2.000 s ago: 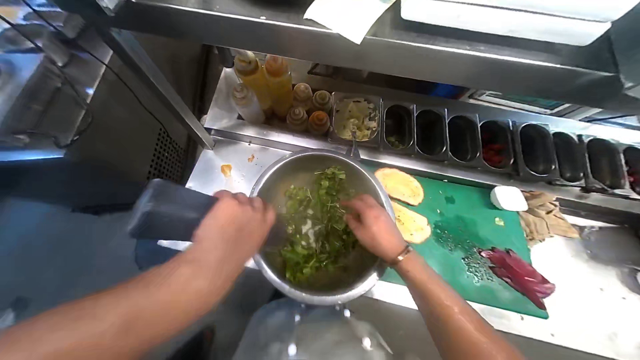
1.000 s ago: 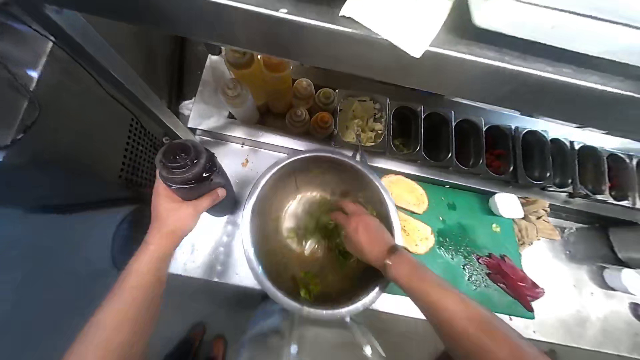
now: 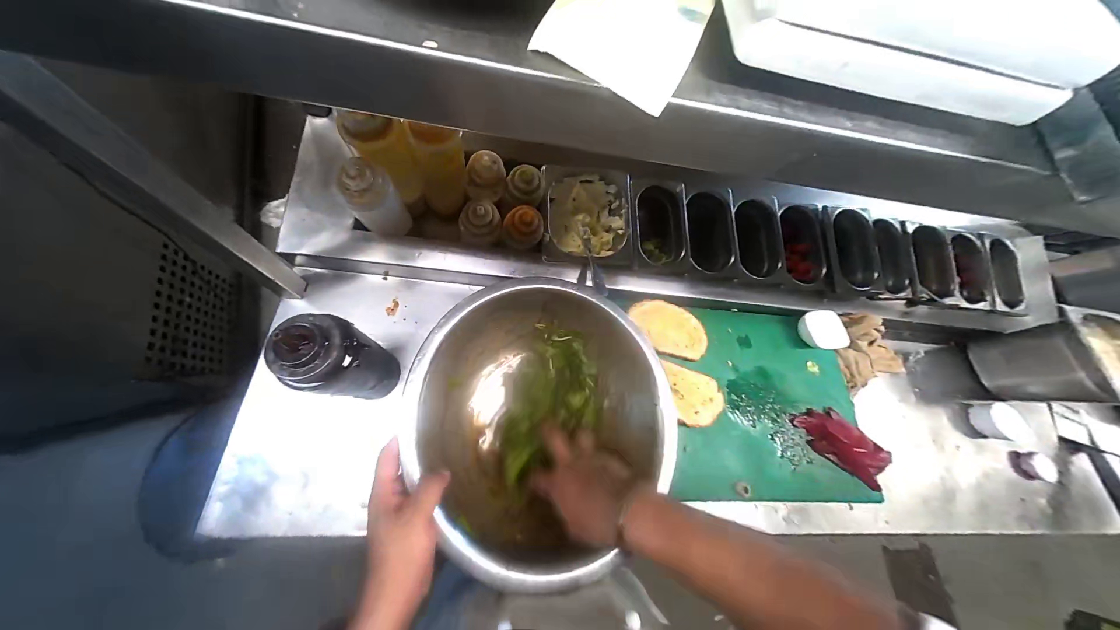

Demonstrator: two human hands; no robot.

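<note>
A large stainless steel mixing bowl [image 3: 665, 394] stands at the counter's front edge with leafy greens [image 3: 556, 389] inside, blurred by motion. My left hand [image 3: 404, 516] grips the bowl's left rim, thumb over the edge. Inside the bowl, my right hand [image 3: 586, 490] touches the lower part of the greens; blur hides whether its fingers close on any. A dark squeeze bottle [image 3: 331, 357] stands left of the bowl. Two slices of bread [image 3: 669, 330] lie right of the bowl on a green cutting board [image 3: 726, 472].
Behind the bowl are sauce bottles [image 3: 437, 166], a pan of pale chopped food [image 3: 584, 214] with a utensil, and several narrow metal inserts [image 3: 709, 232]. Red-purple leaves [image 3: 842, 444], a white container [image 3: 822, 330] and a brown cloth [image 3: 864, 350] are to the right. A metal shelf [image 3: 787, 140] overhangs the back.
My left hand has let go of the dark bottle, which now stands on the counter, and has taken the bowl's rim. My right hand has stayed in the bowl, and the greens have shifted.
</note>
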